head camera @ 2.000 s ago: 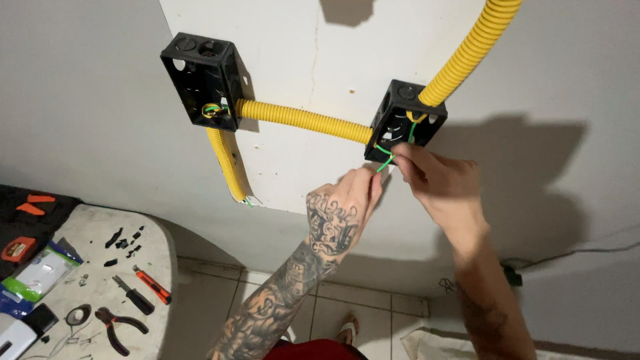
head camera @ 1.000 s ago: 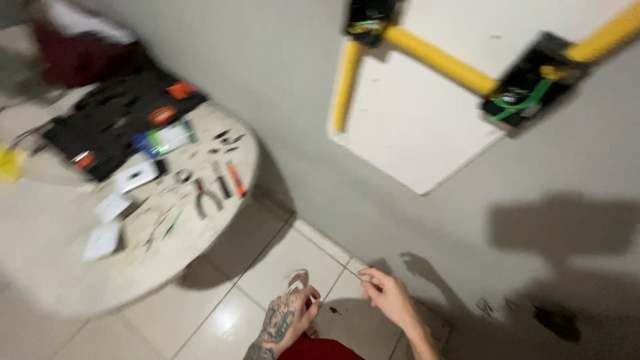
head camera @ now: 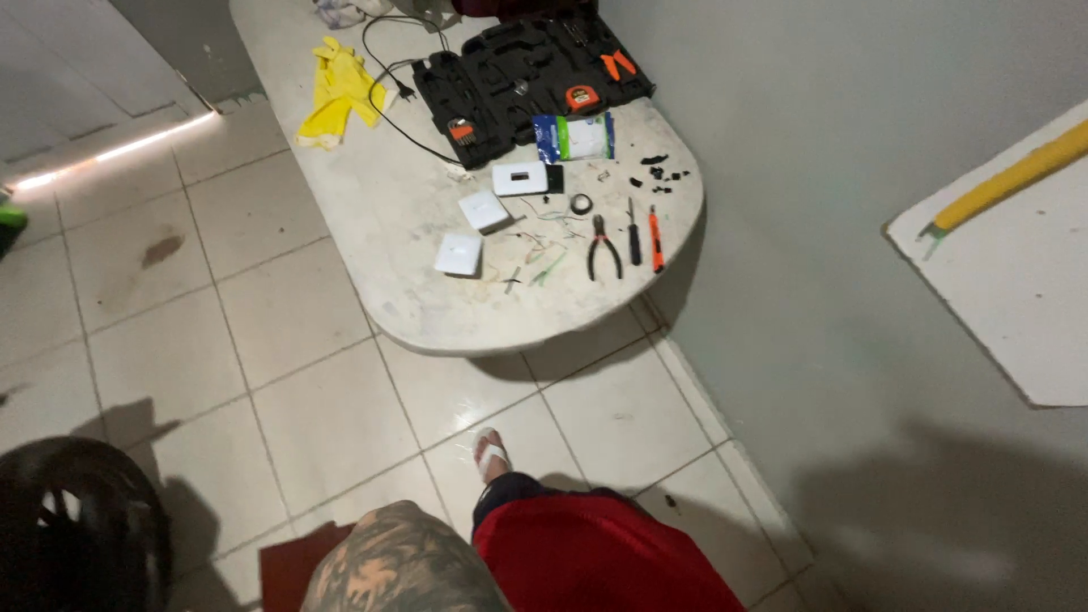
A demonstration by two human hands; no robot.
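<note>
Neither of my hands shows in the head view; only a tattooed part of my arm is seen at the bottom edge. Ahead, on the rounded end of the table [head camera: 399, 316], lie pliers [head camera: 605, 248] with dark handles, a screwdriver [head camera: 634, 234] and an orange utility knife [head camera: 655, 240]. A roll of black tape [head camera: 581, 204] and loose wire scraps [head camera: 548, 268] are beside them. Three white plates or covers [head camera: 520, 178] lie to their left. At the right edge, a yellow corrugated conduit [head camera: 1011, 180] runs over a white panel [head camera: 1028, 314], with wire ends sticking out.
An open black tool case [head camera: 501, 81], a blue and green packet [head camera: 575, 138], yellow gloves [head camera: 340, 89] and a black cable with a plug [head camera: 406, 90] are on the table. The grey wall [head camera: 756, 212] stands at the right. A dark round object [head camera: 81, 527] is at lower left.
The view has swung left, from the wall boxes to the table. Both hands, at the green wire two seconds ago and lowered one second ago, have left the view.
</note>
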